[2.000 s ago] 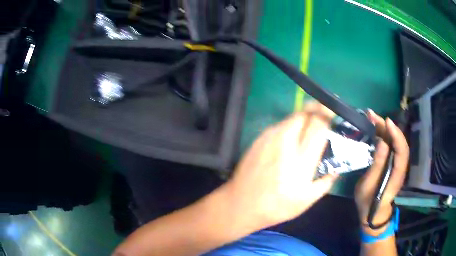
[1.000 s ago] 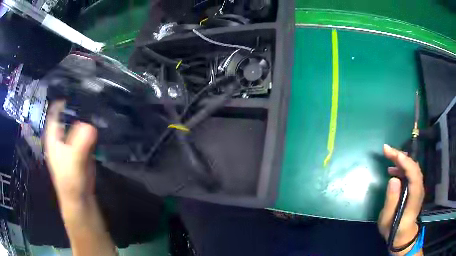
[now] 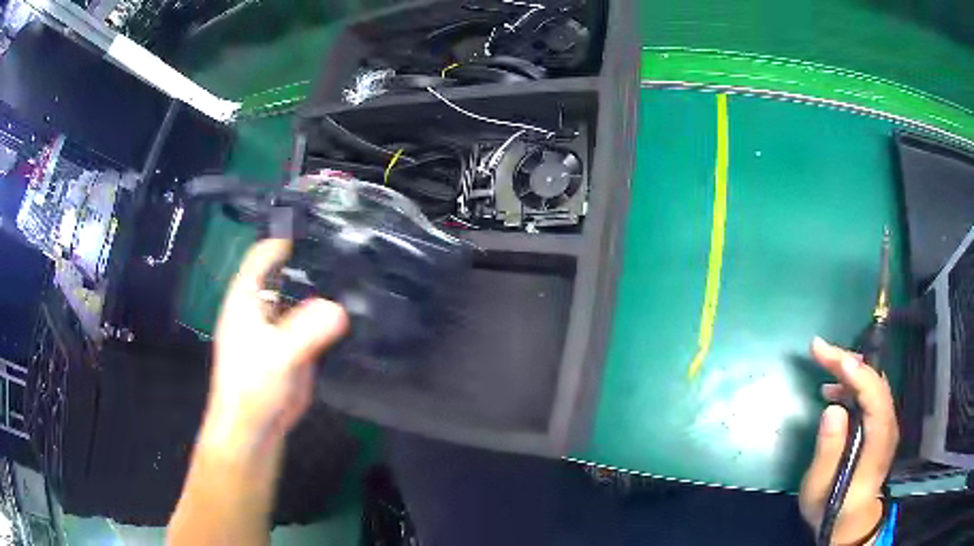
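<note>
My left hand [image 3: 280, 320] grips a dark, blurred bundle [image 3: 374, 267] with black parts and shiny clear wrapping, above the left part of the foam tray's near slot. Its details are too blurred to tell. My right hand [image 3: 854, 437] holds the soldering iron [image 3: 880, 309], tip pointing away, over the right side of the bench. The foam tray [image 3: 585, 352] has several slots. In its middle slot lies a unit with a round fan [image 3: 547, 176] and a coiled black cable with a yellow tie [image 3: 395, 164].
The far slot holds more cables and a shiny wrapped end [image 3: 368, 87]. A yellow tape line [image 3: 717, 224] crosses the green mat [image 3: 790, 203]. The fume extractor [image 3: 951, 352] stands at the right edge. Dark objects fill the far left.
My left hand released the board near my right hand, went far left, and now holds the dark bundle further right over the tray. The cable with a yellow tie left the near slot.
</note>
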